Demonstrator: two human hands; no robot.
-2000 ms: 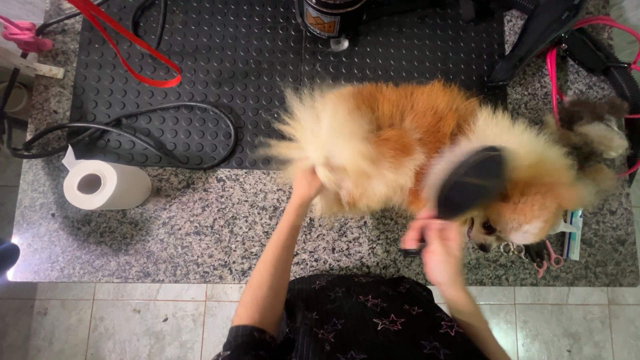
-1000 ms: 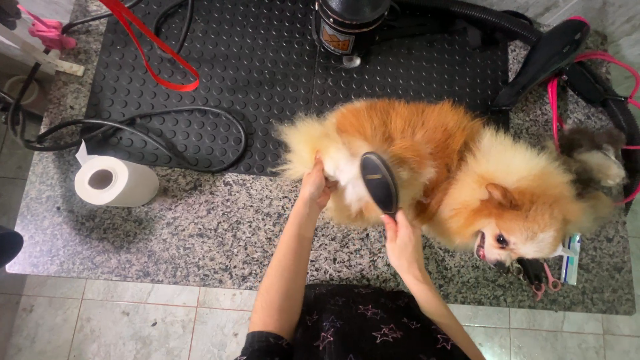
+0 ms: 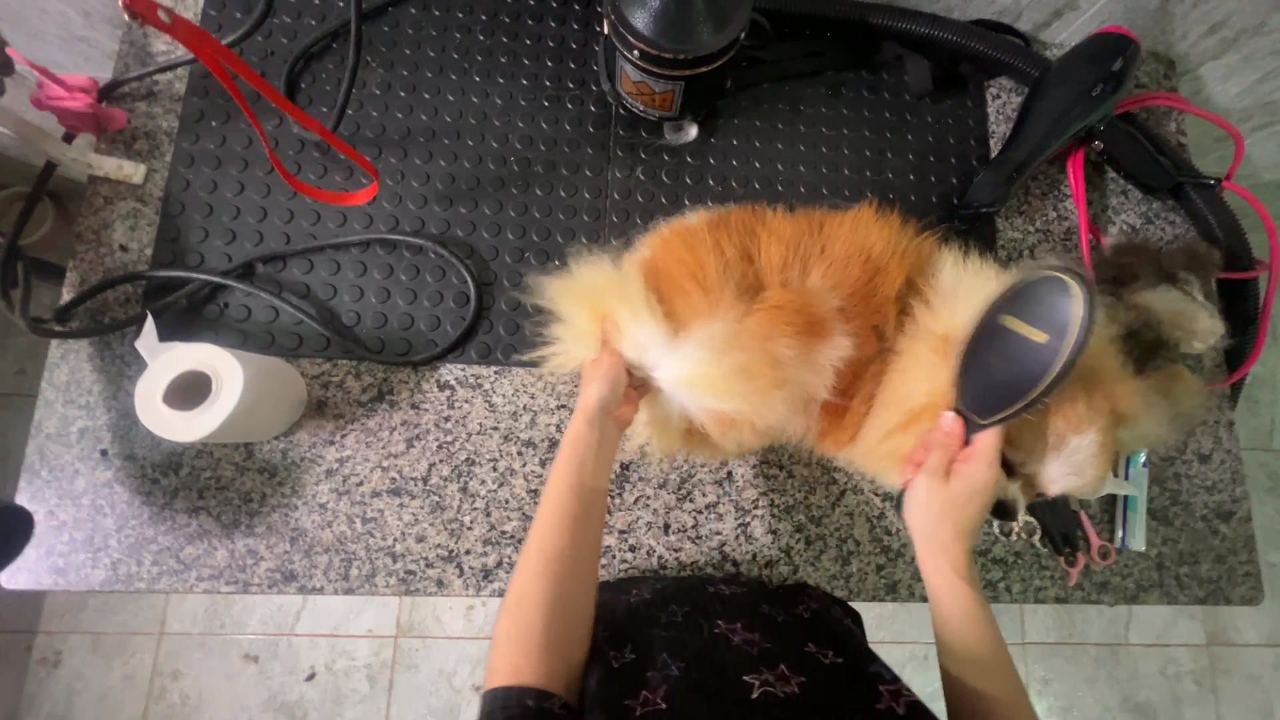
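Note:
A fluffy orange and cream dog (image 3: 780,320) stands along the front of the granite table, its rear to the left and its head at the right, mostly hidden behind a brush. My left hand (image 3: 612,388) is at the dog's rear, its fingers partly buried in the fur by the tail; whether they grip the fur or a leg is not clear. In my right hand (image 3: 955,480) is the handle of a black oval hairbrush (image 3: 1025,345), its back facing up, over the dog's neck and head.
A black rubber mat (image 3: 520,130) covers the back of the granite table (image 3: 400,500). On it are a black dryer (image 3: 675,60), a red strap (image 3: 290,130) and a looped black cable (image 3: 440,245). A paper roll (image 3: 225,392) sits left; pink-handled scissors (image 3: 1095,540), loose fur (image 3: 1165,300) and a hand dryer (image 3: 1060,110) lie right.
From one second ago, my right hand has moved the brush right, from the dog's hindquarters to its neck and head. My left hand stays at the dog's rear. The dog's face was visible then.

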